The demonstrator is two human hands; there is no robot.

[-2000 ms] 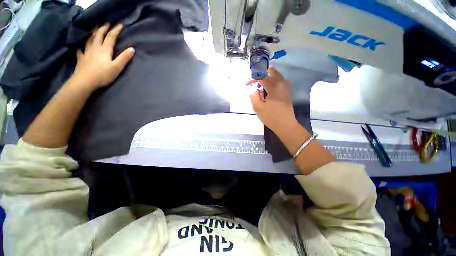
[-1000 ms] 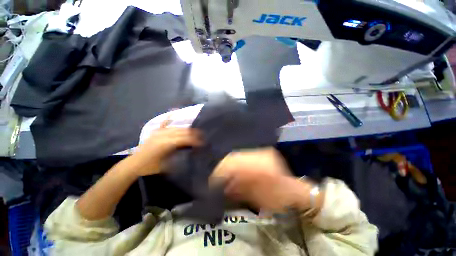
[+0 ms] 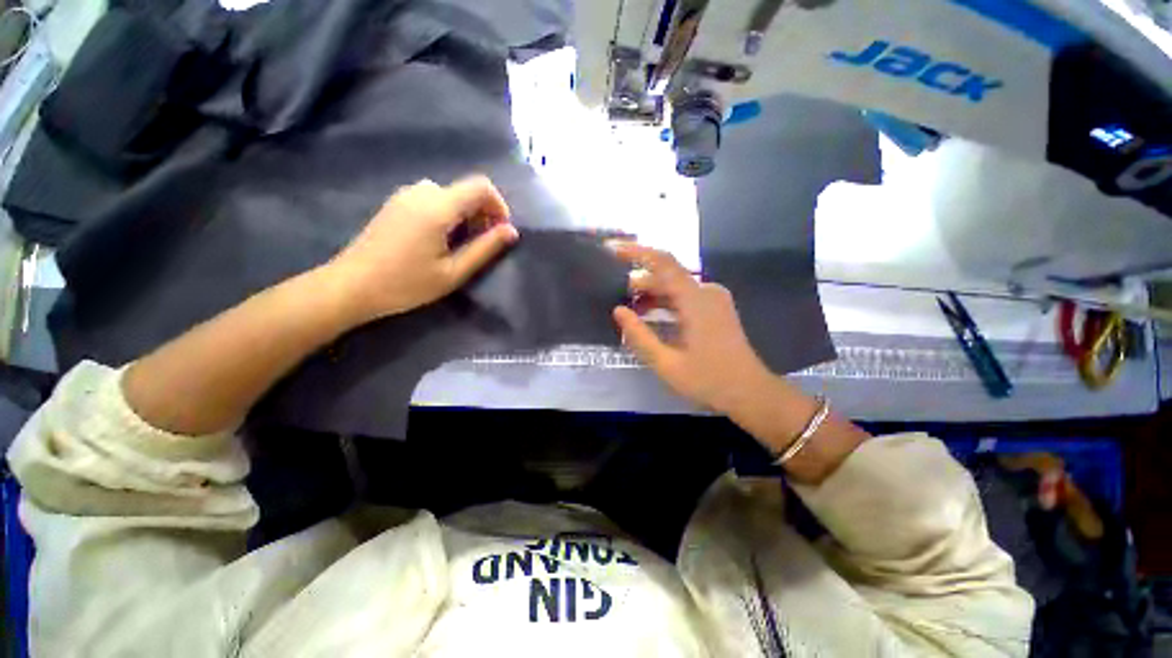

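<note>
A dark grey cloth piece (image 3: 559, 285) lies between my hands in front of the needle area, over a large dark grey garment panel (image 3: 193, 257) on the left. My left hand (image 3: 418, 251) has thumb and index finger pinched together at the piece's upper edge. My right hand (image 3: 688, 328) is at its right end, fingers bent, thumb and index tips apart; a small pale spot shows between them, and its grip is unclear. The presser foot (image 3: 632, 103) of the white JACK sewing machine (image 3: 835, 58) is above the cloth's edge, apart from it.
Another dark grey cut piece (image 3: 771, 231) with a curved notch lies right of the needle. Teal snips (image 3: 977, 347) and red and yellow scissor loops (image 3: 1092, 345) lie farther right. The ruled table edge (image 3: 874, 386) runs along the front. A blue crate (image 3: 1080, 456) with dark cloth is below right.
The dark cloth, blurred near my lap a second ago, now lies on the table before the machine. Both hands have moved forward onto the table with it.
</note>
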